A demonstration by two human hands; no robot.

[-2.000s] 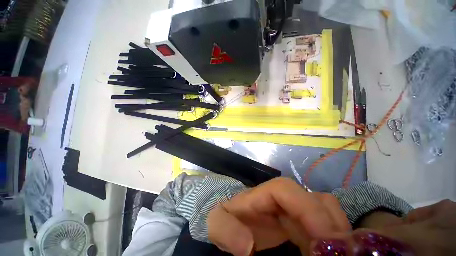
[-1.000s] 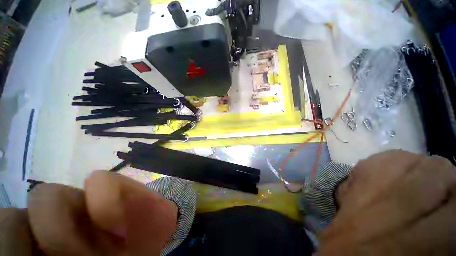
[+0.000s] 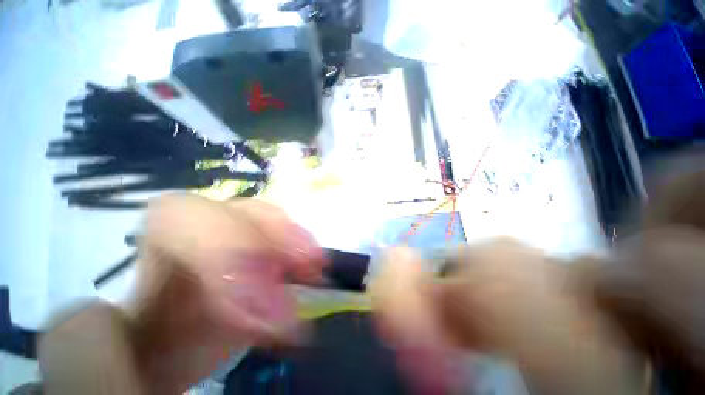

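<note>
Both hands are bare and motion-blurred low in the view. My left hand (image 3: 224, 266) is over the black webbing straps (image 3: 348, 268), whose right end shows beside its fingertips. Whether it grips them is unclear. My right hand (image 3: 479, 301) is just right of that strap end, fingers pointing left. A small dark spot shows at its upper edge; what it holds, if anything, cannot be told. Other strap ends stick out left of my left hand. The sewing machine head (image 3: 247, 85), dark grey with a red logo, stands above the hands.
Black straps (image 3: 127, 146) fan out left of the machine. A red-handled tool (image 3: 447, 176) and orange cord (image 3: 433, 220) lie right of the plate. A clear plastic bag (image 3: 533, 116), a dark strap bundle (image 3: 607, 154) and a blue box (image 3: 665, 81) are farther right.
Both hands have moved inward, from either side to the middle over the near strap pile. The camera view has shifted, the machine sits farther left, and the picture is brighter and blurred.
</note>
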